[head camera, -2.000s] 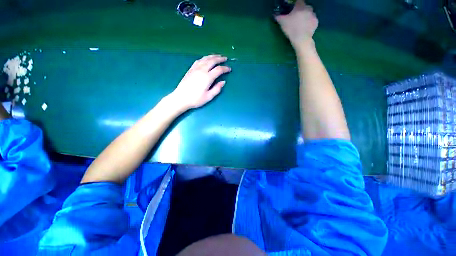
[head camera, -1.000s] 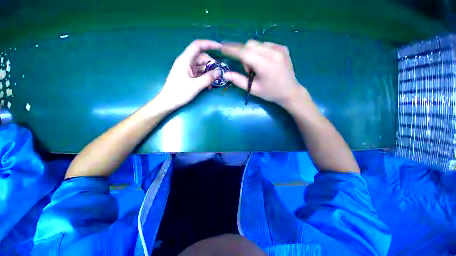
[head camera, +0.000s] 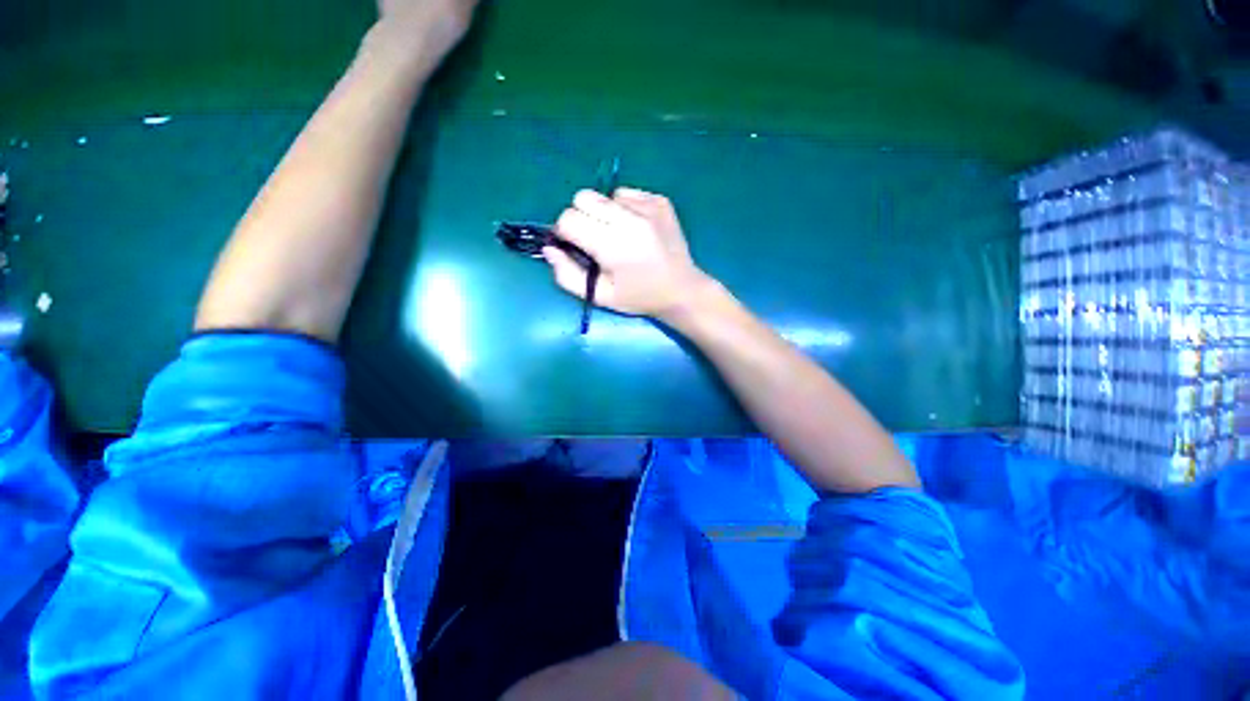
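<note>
My right hand (head camera: 624, 253) is over the green bench, holding a small dark watch case (head camera: 521, 240) at its fingertips. It also holds thin black tweezers (head camera: 591, 301), one end pointing down below the hand and a thin part showing above it. The fingers partly hide the case, so its inside cannot be made out. My left hand (head camera: 428, 17) reaches to the top of the picture. Its fingers are cut off by the edge, so what it touches is hidden.
The glossy green bench (head camera: 768, 384) spans the view. A tall stack of clear ridged trays (head camera: 1104, 308) stands at right. Small white scraps lie at the far left, with a pale one (head camera: 44, 301) nearer. A blue sleeve (head camera: 41, 445) of another person shows at left.
My left hand has left the watch case and moved up to the top edge. My right hand has moved slightly left and lower, with the case and tweezers in it.
</note>
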